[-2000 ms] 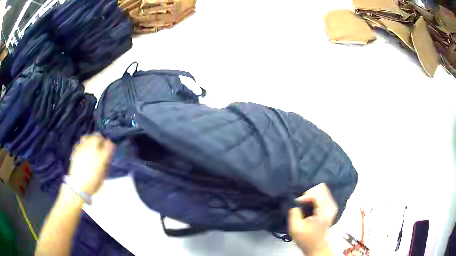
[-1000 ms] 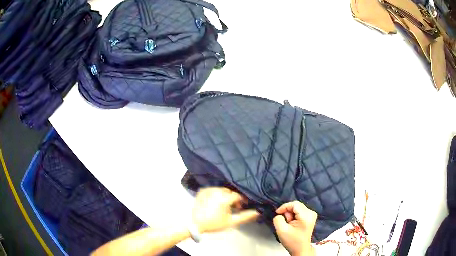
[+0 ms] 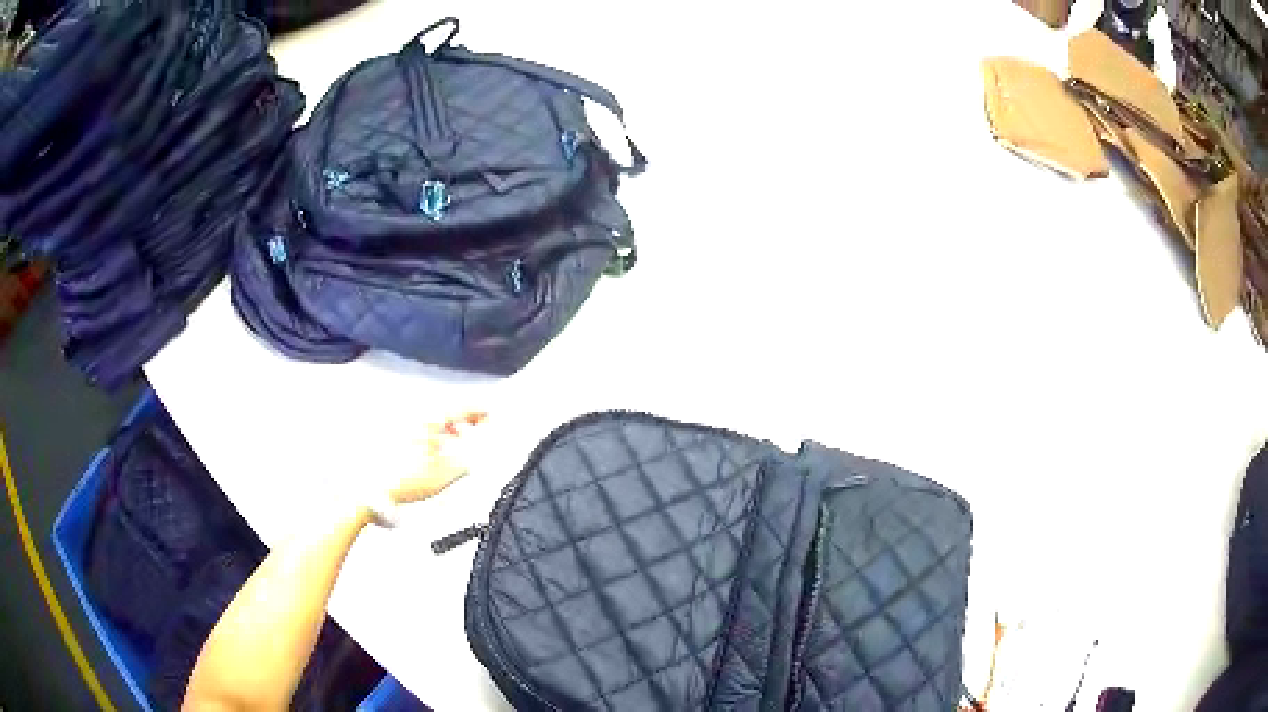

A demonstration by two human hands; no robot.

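The dark navy quilted backpack (image 3: 626,556) lies flat on the white table (image 3: 779,181), front panel up. Its rounded top points left and its lower edge is cut off by the picture. A zipped front pocket (image 3: 890,584) is on its right part. A small dark loop or tab (image 3: 459,538) sticks out at the rounded end. My left hand (image 3: 434,462) is above the table, left of the backpack, fingers apart and holding nothing, not touching the bag. My right hand is not in view.
A second navy backpack (image 3: 445,209) with pale blue zipper pulls stands at upper left, beside navy bag stacks (image 3: 139,167). A blue bin (image 3: 84,515) of navy bags is on the floor at left. Brown pieces (image 3: 1043,118) lie at upper right. Orange-red threads (image 3: 993,661) lie at lower right.
Both hands have let go of the backpack. My left hand has moved left, and my right hand has left the picture. The backpack sits lower in view, lying flatter.
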